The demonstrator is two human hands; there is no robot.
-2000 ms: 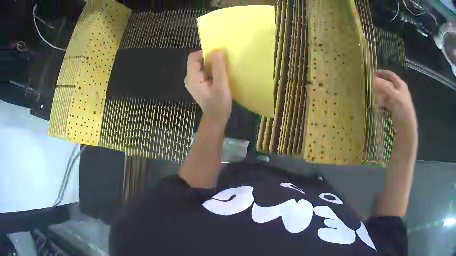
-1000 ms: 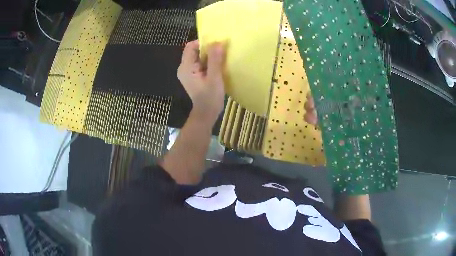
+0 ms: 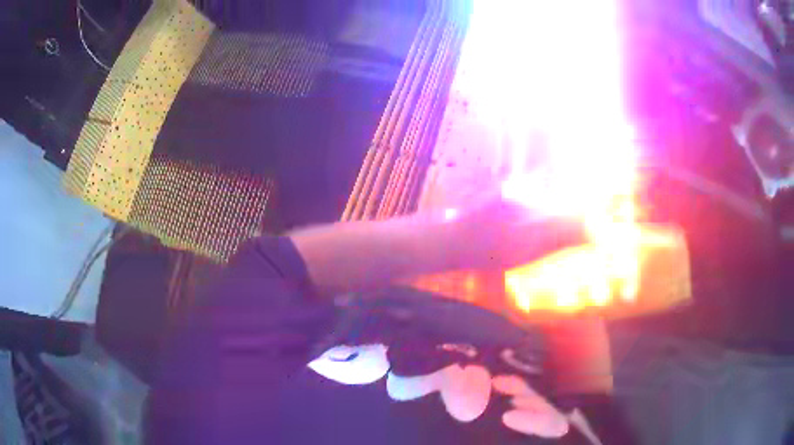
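An LED board panel [image 3: 561, 104] glows white, pink and, at its near end, yellow-orange, hiding most of its surface in glare. My left forearm reaches across to the right, and my left hand [image 3: 535, 224] is at the panel's lower part, blurred; its fingers and grip cannot be made out. My right forearm rises to the panel's near end, but the right hand itself is hidden by panel and glare. Standing board edges [image 3: 396, 139] lean just left of the glow. The yellow sheet cannot be made out.
At the left stand more boards with a dotted yellow face [image 3: 148, 122] and a comb-like row of board edges [image 3: 205, 204]. A round white-rimmed device [image 3: 770, 143] is at the far right. Cables lie at the upper left. Pink glare covers much of the right side.
The panel, green and unlit one second ago, now shines brightly. My left hand has moved right from the yellow sheet to the panel. My right fingertips no longer show.
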